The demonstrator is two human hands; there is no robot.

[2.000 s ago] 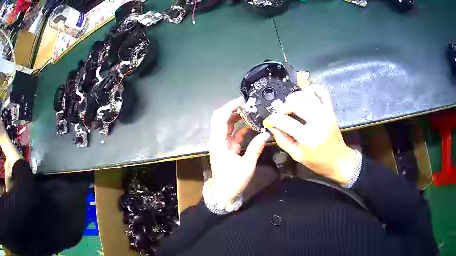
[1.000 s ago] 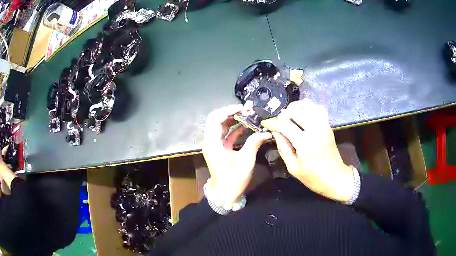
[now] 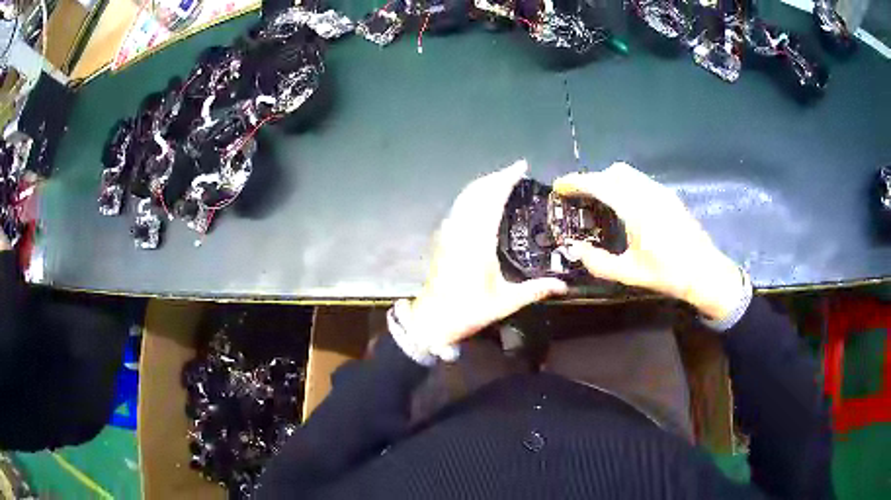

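A round black housing (image 3: 523, 229) is between my hands at the near edge of the green mat. My left hand (image 3: 474, 259) curls around its left side, with the thumb along the near rim. My right hand (image 3: 655, 229) holds a small populated board (image 3: 576, 223) over the right part of the housing, fingertips at its far and near edges. The board shows pale and coppery specks. My right hand covers the right side of the housing. Whether the board touches the housing cannot be told.
Black units with red wires (image 3: 205, 146) are piled at the left. More units (image 3: 718, 49) line the far side. A thin dark rod (image 3: 572, 119) lies beyond the work. An open cardboard box (image 3: 161, 391) with black parts and a red stool (image 3: 860, 361) are below. Another person's dark sleeve (image 3: 59, 361) is at the left.
My left hand has moved up around the housing. My right hand has shifted right and now holds the small board over it. The view has tilted, showing more units at the far side.
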